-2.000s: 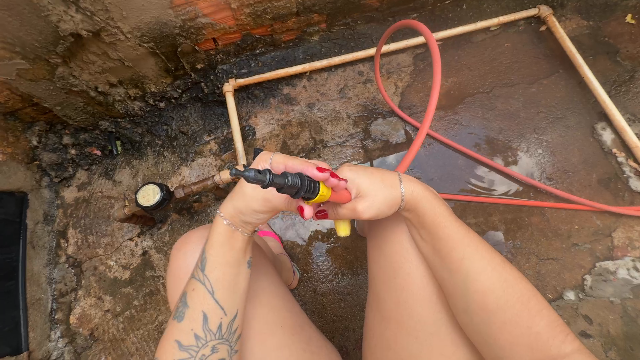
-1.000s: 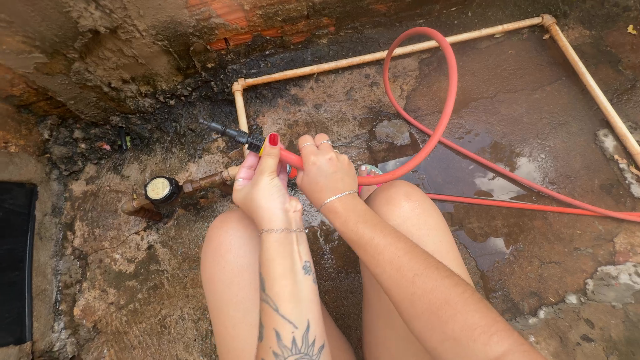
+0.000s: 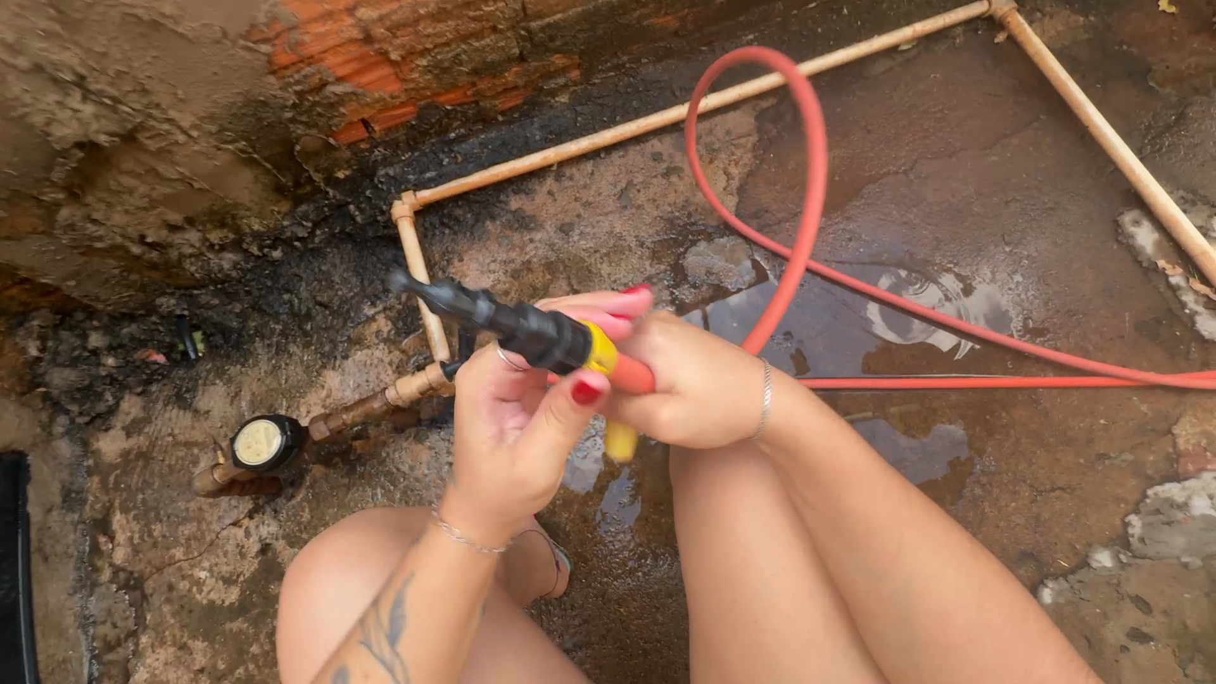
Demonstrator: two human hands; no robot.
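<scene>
A black hose spray nozzle point(image 3: 518, 328) with a yellow collar point(image 3: 600, 350) points up and left, fitted at the end of a red garden hose point(image 3: 815, 180). My left hand point(image 3: 532, 399) has its thumb and fingers around the nozzle's base and collar. Just behind the collar, my right hand point(image 3: 679, 380) is closed on the hose. Below the hands a blurred yellow part point(image 3: 621, 441) sticks out; what it belongs to is unclear. The hose rises in a loop beyond my right hand, then runs off to the right.
A water meter point(image 3: 258, 443) joins a pipe on the rough concrete at left. Beige pipes point(image 3: 608, 136) run along the brick wall point(image 3: 380, 57) and down the right side. Puddles point(image 3: 855, 313) lie on the floor. A black object point(image 3: 14, 570) stands at the left edge.
My left hand has turned from an upright grip to one with the palm more open beneath the nozzle. The nozzle and its yellow collar show more fully than a second ago.
</scene>
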